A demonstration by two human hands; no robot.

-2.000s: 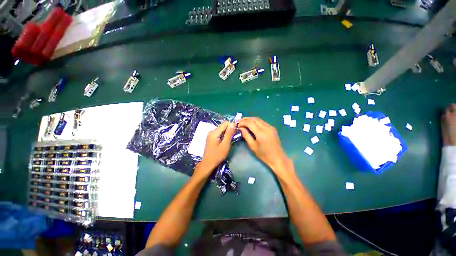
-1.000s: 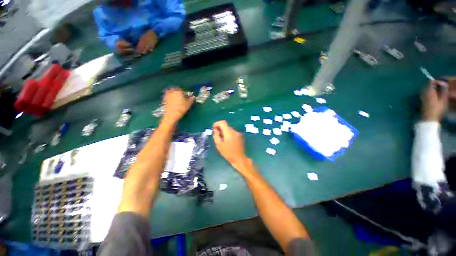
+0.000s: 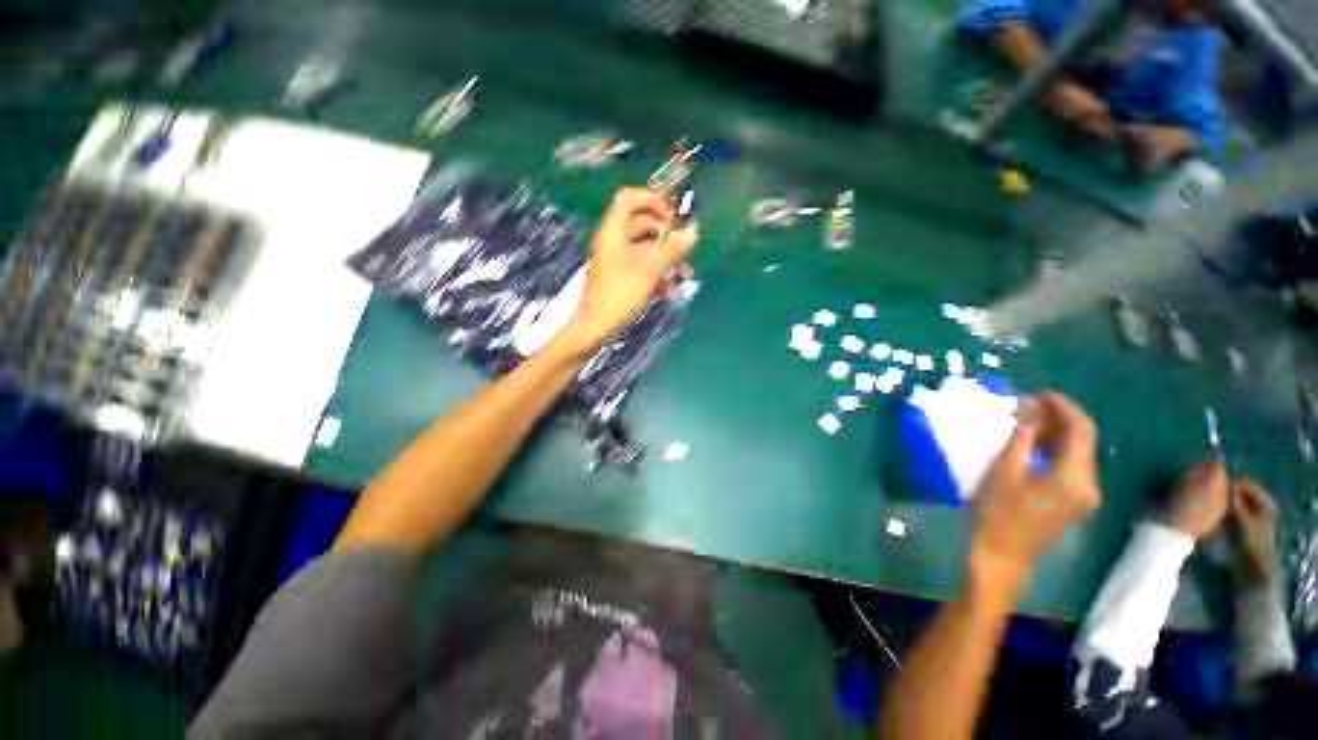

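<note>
My left hand (image 3: 630, 268) is raised over the black parts bag (image 3: 484, 268). Its fingers are closed on a small silver unit (image 3: 674, 171), which is blurred. My right hand (image 3: 1034, 477) is at the right edge of the blue pad container (image 3: 929, 451), with fingers curled and blurred; whether it holds a pad cannot be told. White pads (image 3: 853, 344) lie loose left of the container, which is heaped with more. One pad (image 3: 675, 451) lies near the bag.
Other units (image 3: 590, 151) lie in a row beyond the bag. A white board (image 3: 296, 311) and blister tray (image 3: 109, 289) are at left. A dark tray (image 3: 810, 36) is at the top. A grey post (image 3: 1113, 268) and another person's hands (image 3: 1207, 499) are at right. A blue-sleeved person sits across.
The view has swung. My left hand has come back from the unit row to above the bag, with a unit at its fingertips. My right hand has moved right to the blue container.
</note>
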